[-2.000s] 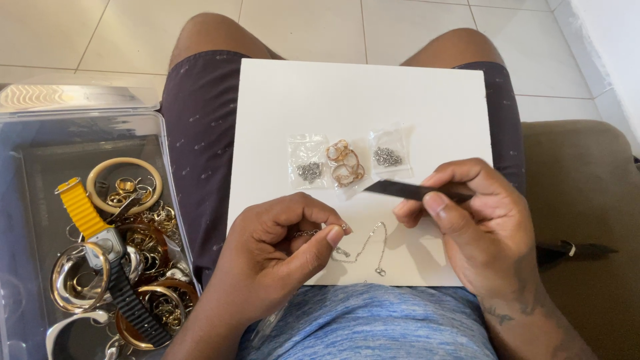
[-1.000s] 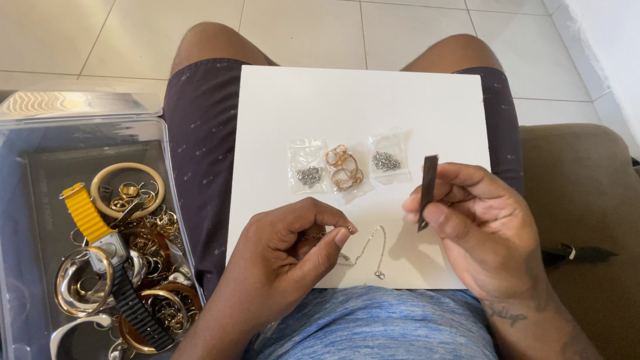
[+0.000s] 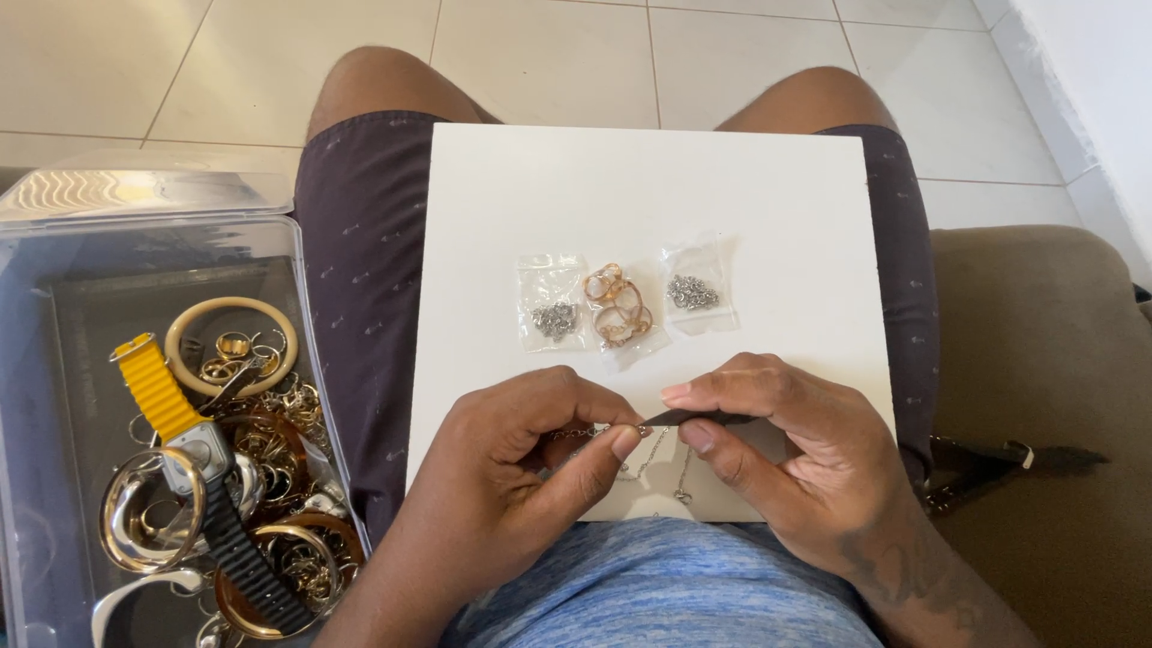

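Between thumb and forefinger, my left hand pinches a thin silver-coloured chain, whose loose part trails onto the white board on my lap. My right hand grips a dark, narrow tool with a pointed tip, perhaps tweezers; its tip meets the chain at my left fingertips. Beyond my hands lie a clear bag of silver-coloured chain, a clear bag of gold-coloured rings and another clear bag of silver-coloured chain.
At the left stands a clear plastic box holding bangles, rings, chains and a smartwatch with a yellow and black band. A brown cushion is on the right, with a black strap lying on it. Floor tiles show beyond my knees.
My right hand has moved left with the dark tool, which was upright and apart from my left hand a second ago. Its tip now meets the chain at my left fingertips.
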